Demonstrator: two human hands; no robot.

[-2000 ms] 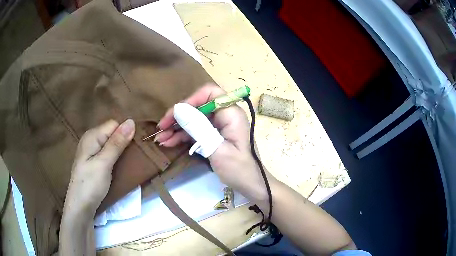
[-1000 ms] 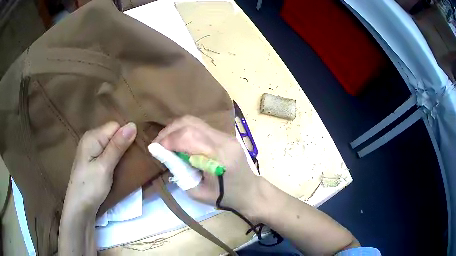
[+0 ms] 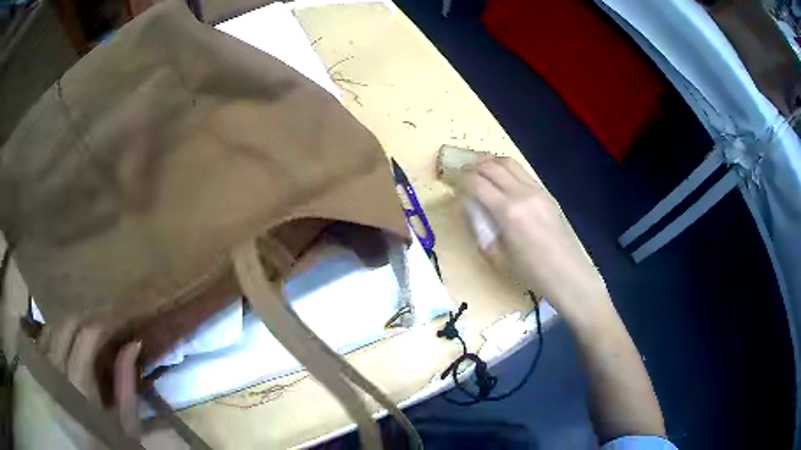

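Note:
The brown tote bag [image 3: 202, 149] covers the left of the table, its mouth facing me. Its brown handles [image 3: 299, 334] hang over the front edge. My left hand [image 3: 83, 360], partly cut off and hidden by cloth, grips the bag's mouth at lower left. My right hand [image 3: 518, 220] is blurred, over the right of the table, its fingers at the small beige roll [image 3: 457, 162]; whether it holds anything is unclear. White wrapping shows on one finger. The green-handled tool is not visible. Purple-handled snips [image 3: 415, 211] lie beside the bag.
The pale table [image 3: 413, 70] has loose threads on it. A white sheet [image 3: 351, 290] lies under the bag's mouth. A knotted black cord [image 3: 474, 373] lies at the table's front edge. A red item [image 3: 580, 79] and a pale blue-covered table [image 3: 685, 61] stand right.
My right hand has left the seam and moved right to the beige roll. My left hand has moved down and left. The bag has shifted, and its mouth and handles now show.

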